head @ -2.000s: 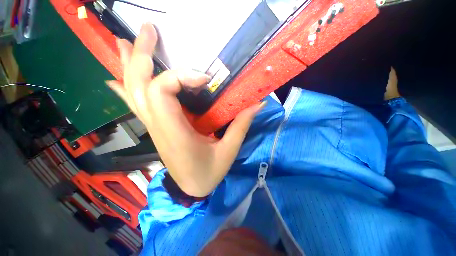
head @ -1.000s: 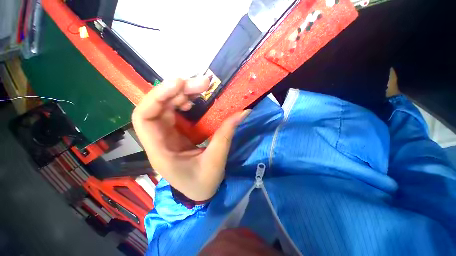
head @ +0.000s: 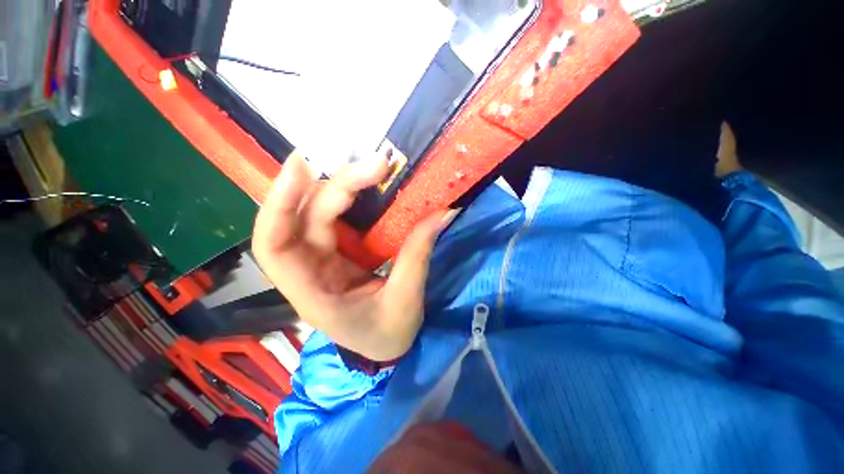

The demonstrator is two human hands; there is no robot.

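An open tablet with its insides showing lies in a red-orange foam frame. A large, glaring white battery fills much of it. A small gold-edged part sits at the near corner. My left hand is at this corner, fingers apart, a curled fingertip at the gold part and the thumb near the frame's outer edge. No separate item shows in it. My right hand is mostly hidden at the right; only a small piece shows above its sleeve.
The green mat lies left of the frame. Framed tablets are stacked at lower left. A dark object stands beside the mat's corner. Clear containers with pens are at upper left. My blue sleeve and jacket fill the lower right.
The framed tablet has shifted left and slightly down in view. My left hand has curled from a more spread, raised pose and stays at the corner. The visible piece of my right hand has barely moved.
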